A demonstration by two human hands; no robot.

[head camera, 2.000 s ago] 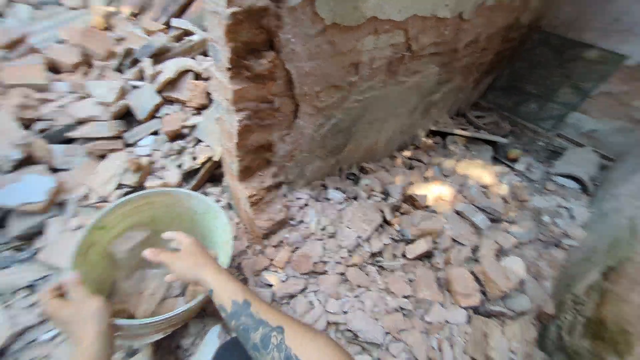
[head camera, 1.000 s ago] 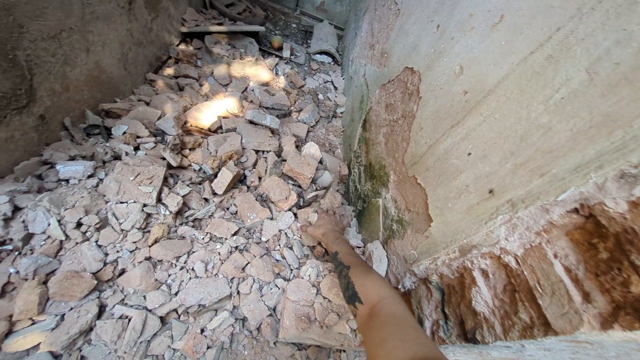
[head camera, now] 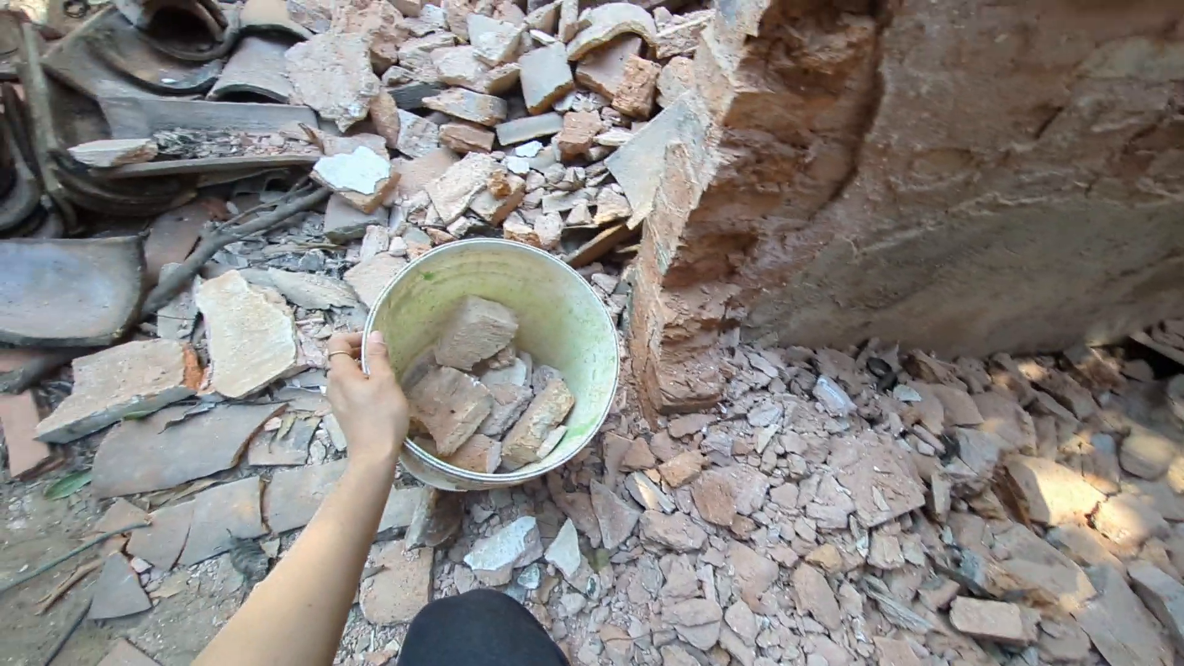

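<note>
My left hand (head camera: 365,393) grips the left rim of a round, pale bucket (head camera: 573,305), fingers over the edge and a ring on one finger. The bucket rests on rubble beside the broken wall end, its mouth facing up toward me. Several chunks of broken masonry (head camera: 449,407) lie in its bottom, one grey-brown block (head camera: 476,333) on top of the others. My right hand is out of view. Small broken stones and plaster flakes (head camera: 675,532) surround the bucket's lower right side.
A broken masonry wall (head camera: 786,185) rises right of the bucket. Curved clay roof tiles (head camera: 69,287) and a branch (head camera: 222,236) lie at left, with flat tile pieces (head camera: 176,444) nearer. Heaped rubble (head camera: 546,79) stands behind. My dark-clothed knee (head camera: 486,629) shows at the bottom.
The view has swung from the rubble at the right back to the bucket. The tattooed arm, which reached into the bucket and then touched rubble by a wall, has left the view.
</note>
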